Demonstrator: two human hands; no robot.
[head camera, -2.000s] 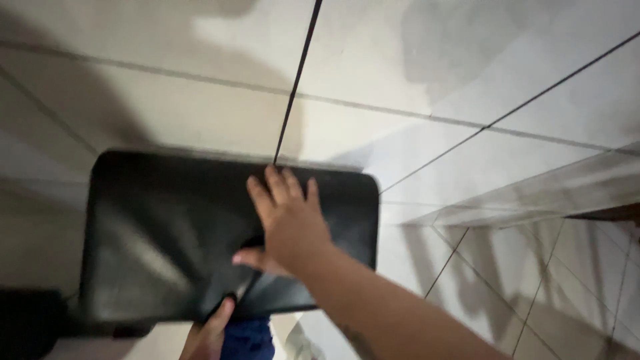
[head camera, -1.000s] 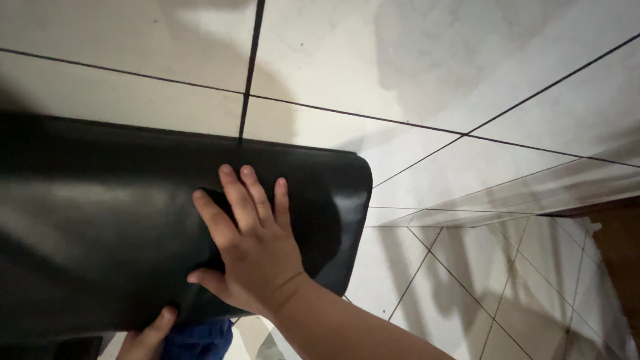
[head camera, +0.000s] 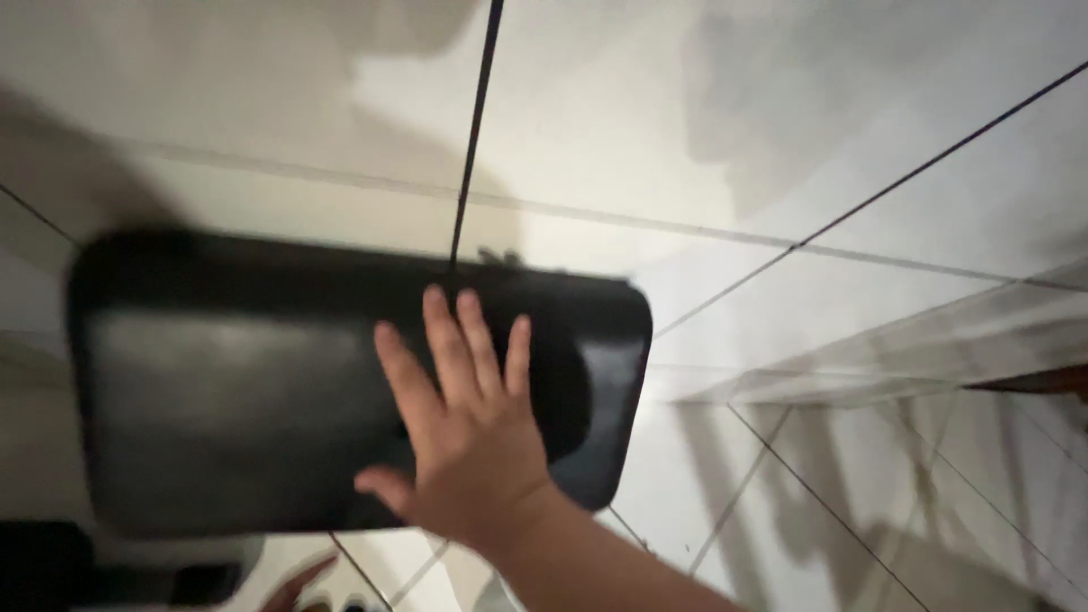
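Note:
A black padded panel with rounded corners, perhaps a seat cushion or a case (head camera: 238, 408), stands against the tiled wall. My right hand (head camera: 476, 425) lies on its face, right of the middle, palm down with the fingers spread. Part of my left hand (head camera: 302, 586) shows blurred at the bottom edge, below the panel's lower side; most of it is cut off, and whether it touches anything cannot be told. A small dark thing (head camera: 500, 257) sticks up behind the panel's upper edge.
Pale wall tiles (head camera: 595, 153) with dark joints rise behind the panel. Floor tiles (head camera: 765, 493) spread at the lower right under several shadows. A dark object (head camera: 42, 561) is at the lower left. Something reddish brown (head camera: 1037, 378) lies at the right edge.
My left hand, earlier at the panel's lower edge with blue cloth beside it, is now mostly out of view. The blue cloth no longer shows. My right hand stays spread on the panel.

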